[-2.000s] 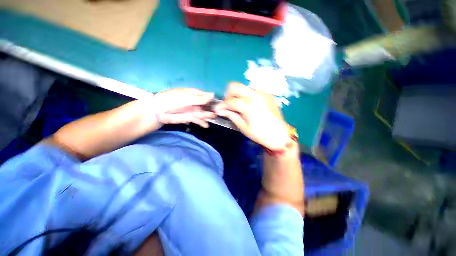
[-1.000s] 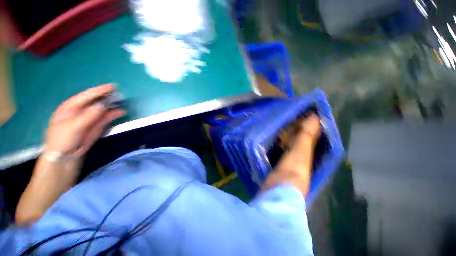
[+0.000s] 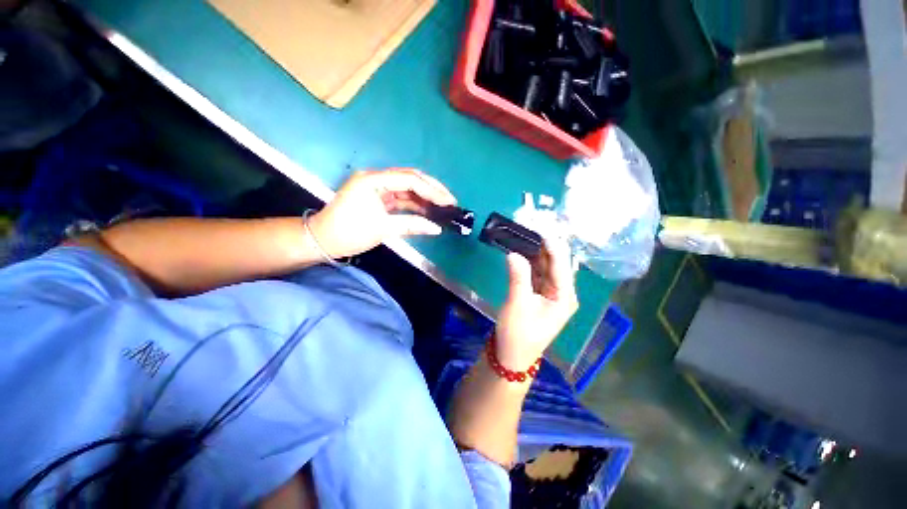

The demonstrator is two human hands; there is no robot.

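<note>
My left hand (image 3: 373,214) holds a short black housing (image 3: 453,218) between thumb and fingers, its open end pointing right, with a small white bit at that end. My right hand (image 3: 542,298) holds another black piece (image 3: 510,235), a cap or end part, by its far end. The two black pieces face each other just above the bench edge, with a small gap between them. Small white pieces (image 3: 538,210) lie on the bench just beyond my right hand, partly hidden by it.
A red bin (image 3: 527,121) heaped with black housings stands at the back. A clear bag of white pieces (image 3: 609,204) lies at the bench end. Cardboard (image 3: 333,45) lies back left. A blue crate (image 3: 607,447) of black parts is below right, and a tape-wrapped bar (image 3: 741,242) lies beyond the bench.
My right hand has come out of the blue crate and back beside my left hand, now with a black piece in it. The view has swung back left.
</note>
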